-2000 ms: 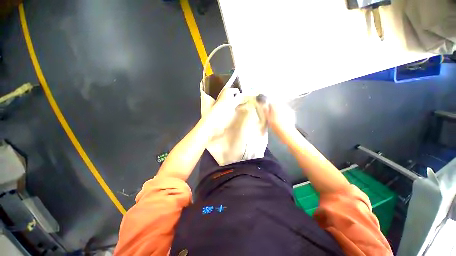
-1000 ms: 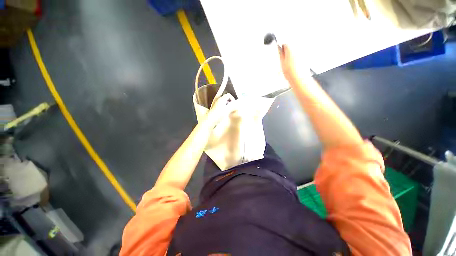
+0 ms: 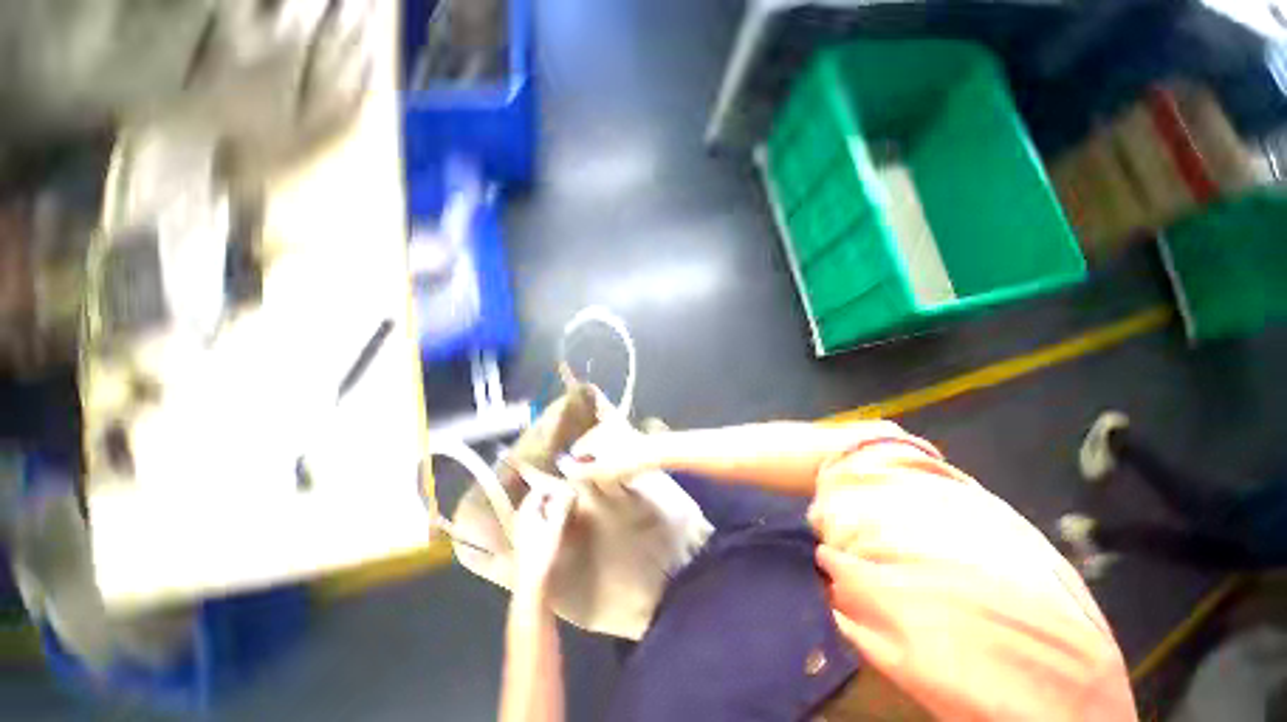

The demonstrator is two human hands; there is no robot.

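Note:
A beige tote bag (image 3: 621,557) is held against the dark apron, its open mouth facing the table corner and its two pale handle loops standing out. My left hand (image 3: 541,516) grips the bag at its top edge. My right hand (image 3: 610,451) is beside it on the same top edge, fingers closed on the bag; any small part between the fingers cannot be made out. A hammer (image 3: 366,358) appears to lie on the pale table, its dark grip and small dark head showing.
The pale table (image 3: 339,522) is at left, with blurred dark items and a beige heap. Blue bins (image 3: 473,127) stand beside it. A large green crate (image 3: 833,212) with a pale sheet inside is at upper right, near a brown carton (image 3: 1129,169). A person's legs and shoes show at right.
The view has swung to the right, bringing in the green crate. My right hand has let go of the hammer and come back from the table to the bag.

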